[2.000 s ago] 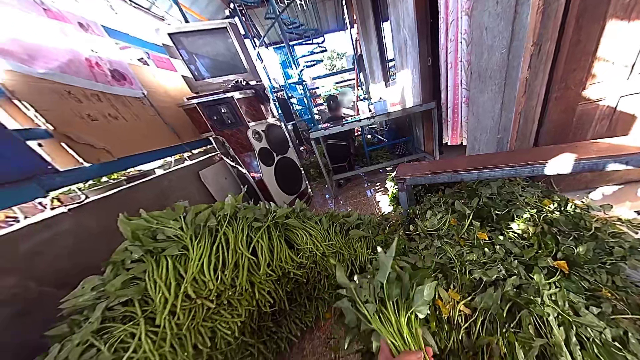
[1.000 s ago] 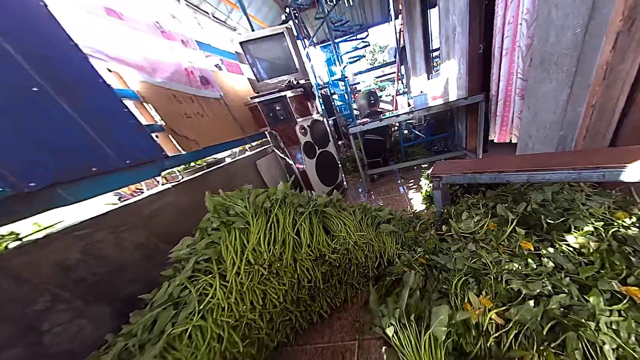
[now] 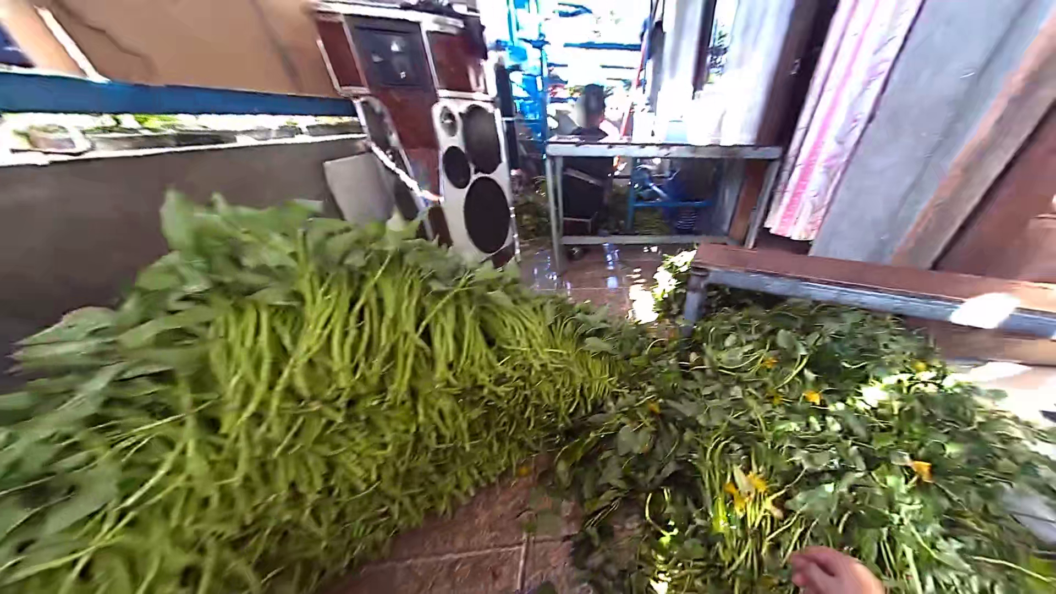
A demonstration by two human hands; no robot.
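Note:
Part of one hand, seemingly my right hand [image 3: 833,569], shows at the bottom edge, right of centre, over a loose heap of leafy green stems [image 3: 858,445] with yellow leaves among them. Its fingers look curled, but whether they grip a stem I cannot tell. To the left lies a large pile of leafy greens [image 3: 355,371], stacked in bunches with their pale stems side by side. My left hand is out of view.
Brown floor tiles [image 3: 470,561] show between the two heaps. A low bench [image 3: 874,285] stands behind the right heap. Farther back are a tall loudspeaker [image 3: 477,177], a metal-framed table [image 3: 660,151] and a pink-and-white curtain [image 3: 837,115]. A low wall [image 3: 190,186] runs along the left.
Two seconds ago a hand held a bunch of leafy stems at the bottom; one second ago only the bunch showed there. Now a hand is at the right heap without that bunch. The view has shifted.

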